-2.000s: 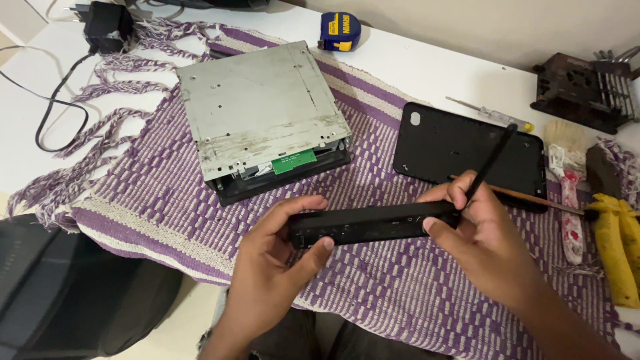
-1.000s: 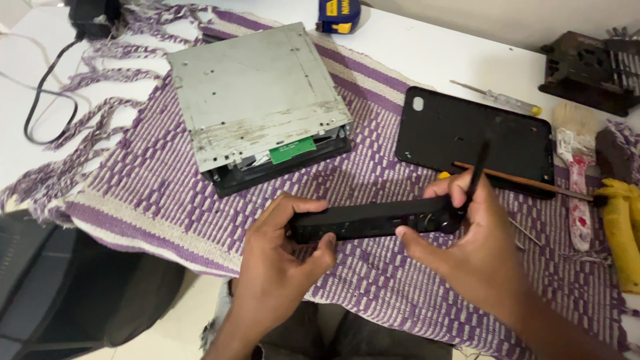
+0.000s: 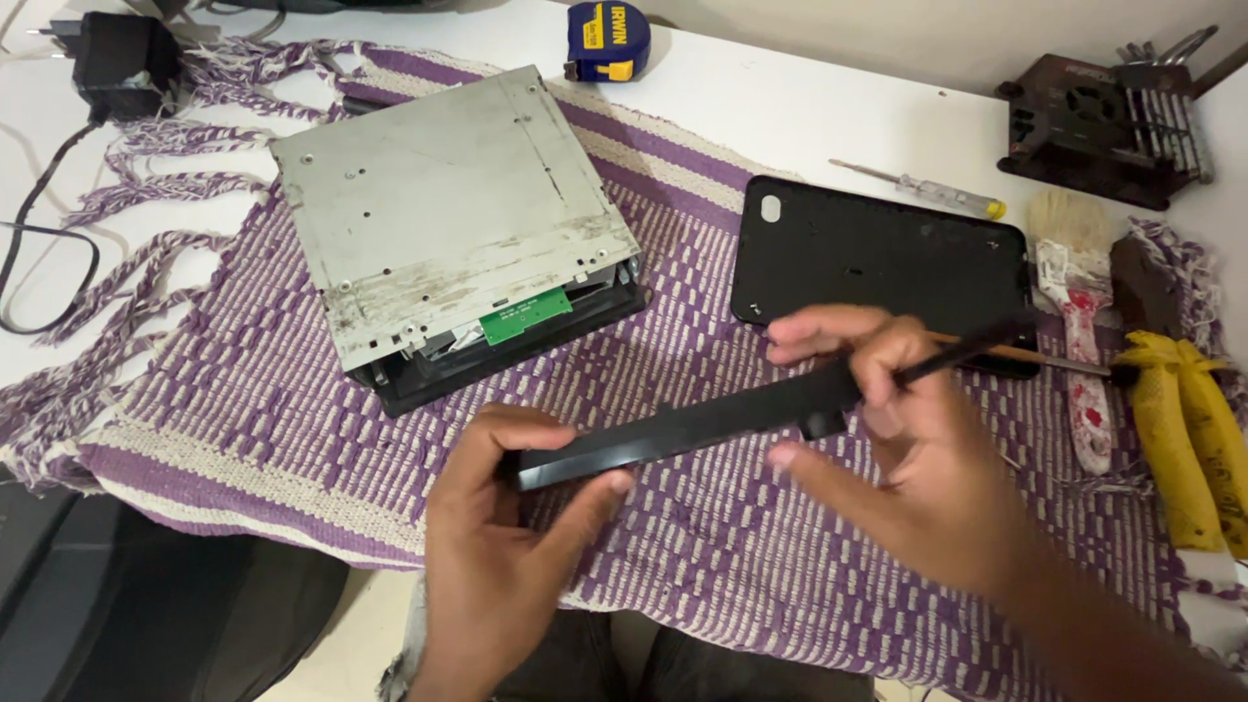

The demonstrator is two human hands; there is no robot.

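Observation:
My left hand (image 3: 522, 531) grips the left end of a long black plastic panel (image 3: 682, 419) between thumb and fingers. A round knob (image 3: 824, 423) sticks out near the panel's right end. My right hand (image 3: 907, 439) is at that end, thumb apart from the panel, with a thin black stick-like tool (image 3: 965, 349) held among its fingers. Whether those fingers also touch the panel is hard to tell. Behind lies a metal-cased car stereo unit (image 3: 448, 195) with a green circuit board (image 3: 526, 316) at its open front edge. A black plastic cover (image 3: 877, 253) lies behind my right hand.
A purple and white woven mat (image 3: 682, 575) lies under the work. Around it are a tape measure (image 3: 609, 41), a screwdriver (image 3: 916, 190), a paintbrush (image 3: 1080, 341), yellow-handled pliers (image 3: 1175, 439), a black tool holder (image 3: 1082, 117) and a black power adapter (image 3: 127, 63).
The panel has tilted, its right end now higher and its smooth face showing. My right thumb has come away from the panel, and the fingers of that hand have spread.

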